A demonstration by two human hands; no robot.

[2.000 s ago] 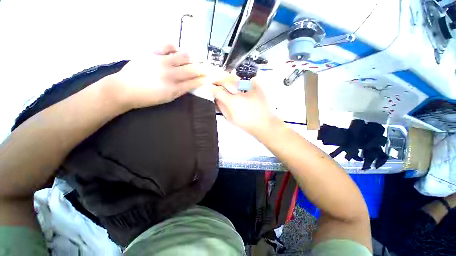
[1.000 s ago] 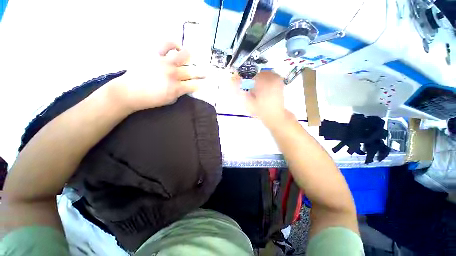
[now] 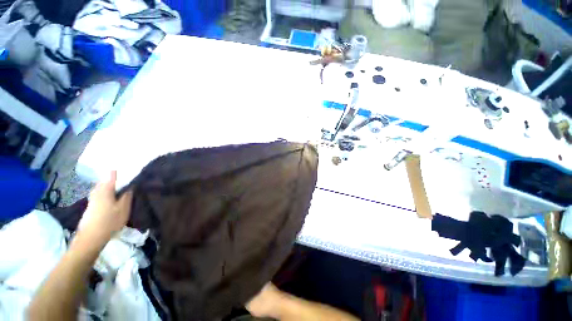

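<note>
The dark brown garment (image 3: 219, 213) stretches from my left hand up to the needle area of the white sewing machine (image 3: 451, 144). Its top corner lies at the presser foot (image 3: 326, 136). My left hand (image 3: 110, 207) grips the garment's left edge, beyond the table's left front. My right hand (image 3: 266, 299) is at the garment's lower edge, below the table's front edge; its fingers are partly hidden by the cloth, so its grip cannot be told.
A tan strip (image 3: 418, 187) and black fabric strips (image 3: 480, 238) lie right of the needle. White cloth (image 3: 31, 251) is at lower left, a blue bin (image 3: 464, 301) below the table. More white garments (image 3: 125, 25) are at back left.
Both hands have left the needle area: my left moved left and down, my right down to the lower edge. The garment is now spread and pulled out. The view shows more of the table.
</note>
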